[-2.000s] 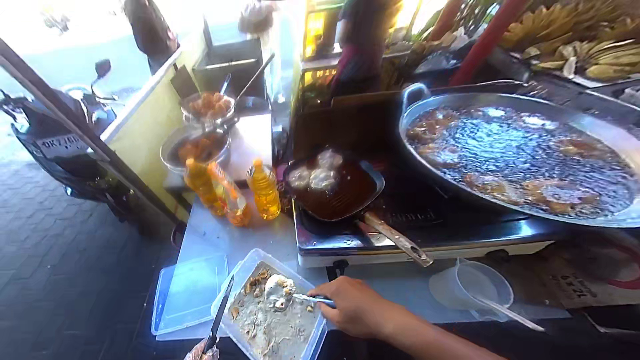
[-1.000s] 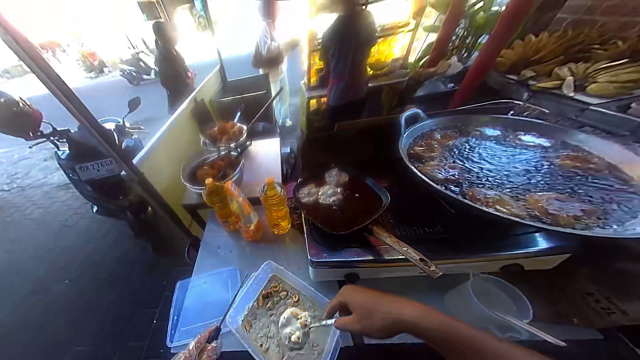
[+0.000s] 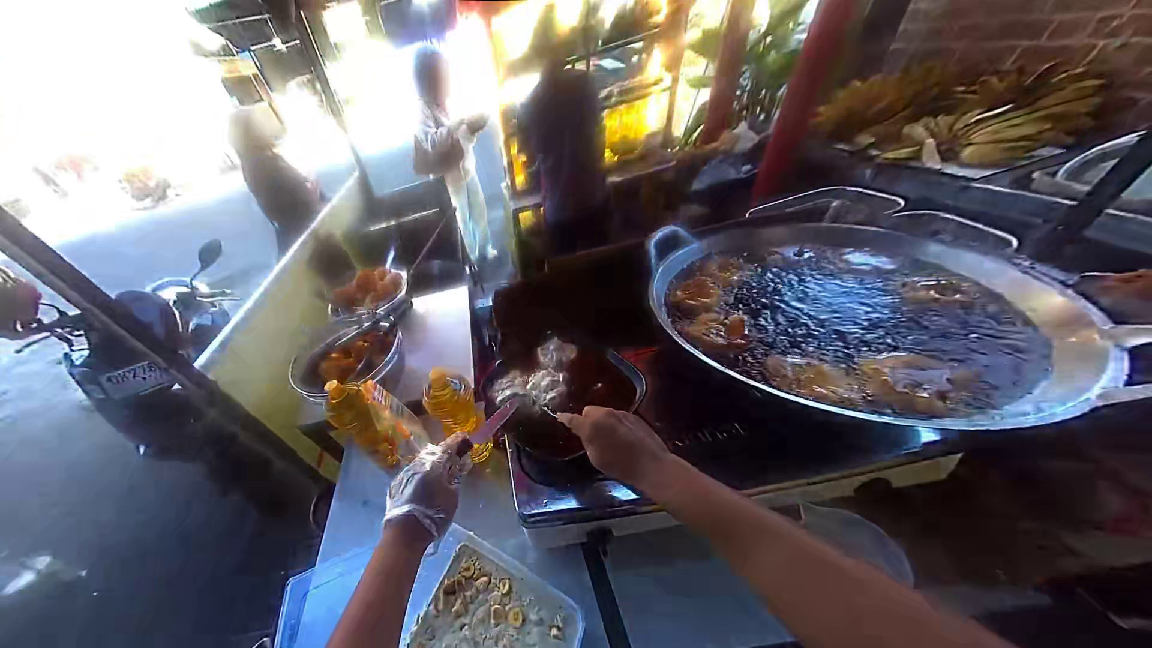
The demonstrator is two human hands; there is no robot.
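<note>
My left hand, in a clear plastic glove, grips a knife whose blade points at the small frying pan. My bare right hand holds the handle of a metal spoon, its bowl hidden at the pan's near edge. Pale batter lumps lie in dark oil inside the frying pan, on the gas stove. Below my hands, a plastic tub of batter holds sliced pieces. To the right, a large wok of bubbling oil contains browning fritters.
Yellow oil bottles stand left of the pan, with bowls of fried food behind them. A clear plastic container is partly behind my right forearm. Banana bunches lie at the back right. Several people stand beyond the stall; a motorcycle is at left.
Both hands have moved from the batter tub up to the small frying pan, the right with the spoon, the left with the knife. More batter shows near the pan's left side.
</note>
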